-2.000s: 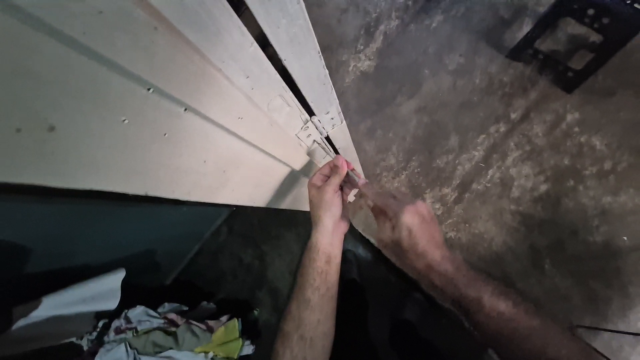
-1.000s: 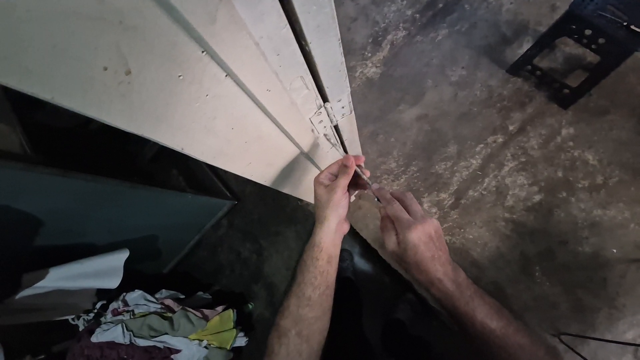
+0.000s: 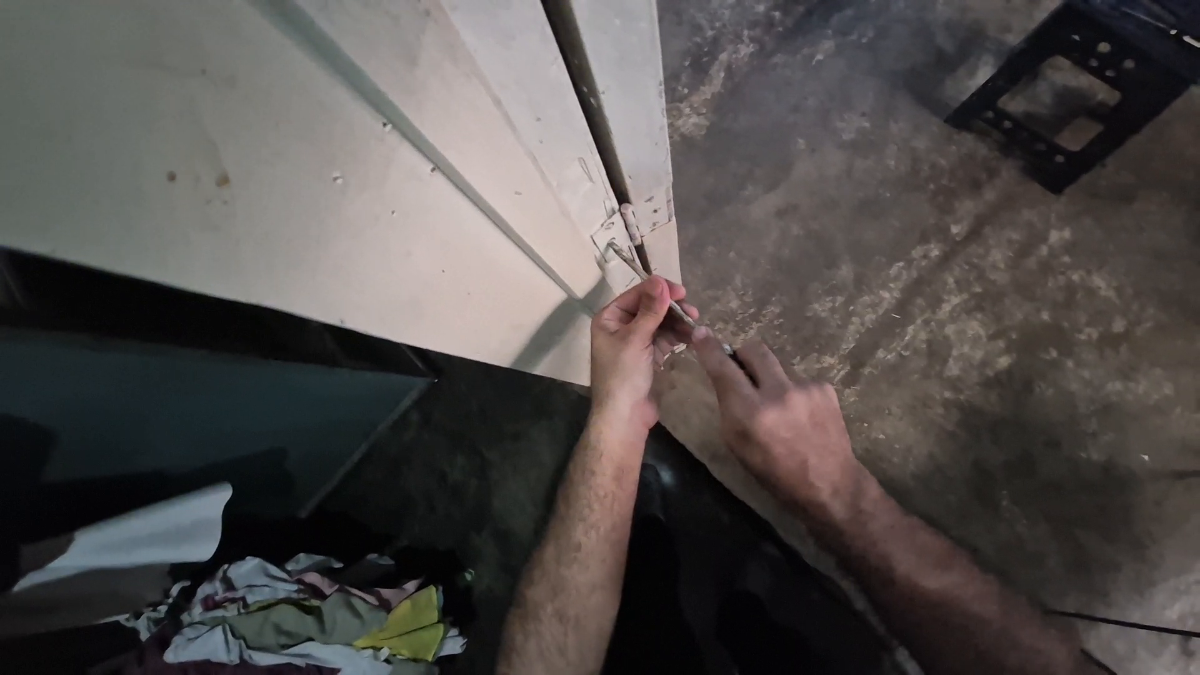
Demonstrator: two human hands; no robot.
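A butt hinge [image 3: 630, 225], coated in pale paint, joins a cream-painted door panel [image 3: 375, 216] to a narrow upright strip [image 3: 628, 84]. A thin metal rod-like tool, probably a screwdriver [image 3: 630, 262], rests its tip on the hinge's left leaf. My left hand [image 3: 636, 347] pinches the shaft between thumb and fingers just below the hinge. Lower right, my right hand [image 3: 783, 412] grips the tool's other end, its handle mostly hidden by the fingers.
A black plastic stool [image 3: 1017, 141] stands on the stained concrete floor [image 3: 900, 281] at the upper right. Crumpled cloths [image 3: 309, 619] lie at the lower left, near a white sheet [image 3: 150, 539] and a dark teal panel [image 3: 187, 412]. A thin dark cable [image 3: 1125, 623] crosses the lower right.
My right hand, blurred at first, shows clearly in the later frames, still at the tool. The tool's shaft shows more plainly against the hinge leaf now. The view has shifted somewhat.
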